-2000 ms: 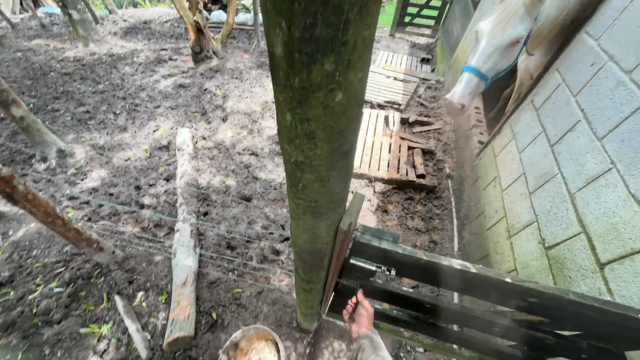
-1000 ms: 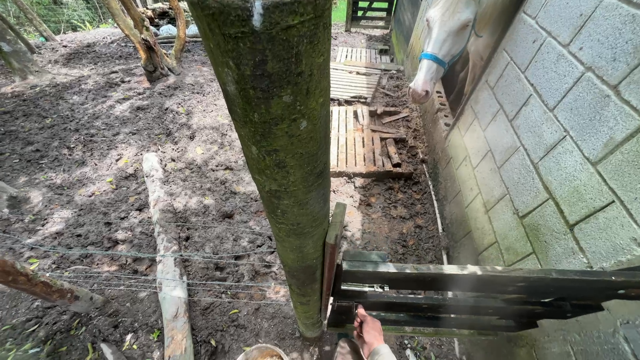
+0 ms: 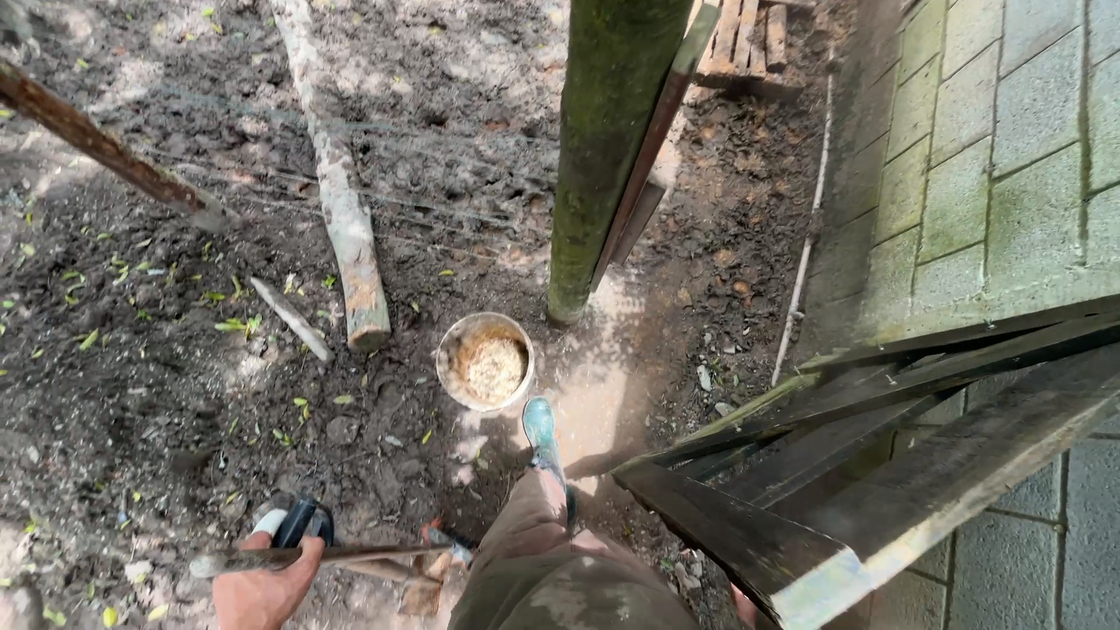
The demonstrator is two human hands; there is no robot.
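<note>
My left hand (image 3: 267, 582), at the lower left, is closed around the wooden handle (image 3: 350, 555) of a tool whose head is not clear. A black object (image 3: 302, 523) and something white are at its fingers. Of my right hand (image 3: 743, 604) only a small bit of skin shows at the bottom, beside the wooden gate (image 3: 752, 534); its fingers are hidden. The gate stands swung away from the mossy post (image 3: 608, 157). A bucket (image 3: 486, 361) with pale, grainy contents stands on the ground just ahead of my green boot (image 3: 541, 424).
Thin fence wires (image 3: 411, 206) run left from the post. A pale log (image 3: 337, 184) and a short stick (image 3: 290, 319) lie on the muddy ground. A concrete block wall (image 3: 997, 149) rises at right, with a thin pole (image 3: 805, 236) along its base and a wooden pallet (image 3: 744, 44) farther ahead.
The gate, across the gap beside the post earlier, has swung open towards me. My right hand has left its latch area. The view has tipped downward; my left hand and boot now show, the horse does not.
</note>
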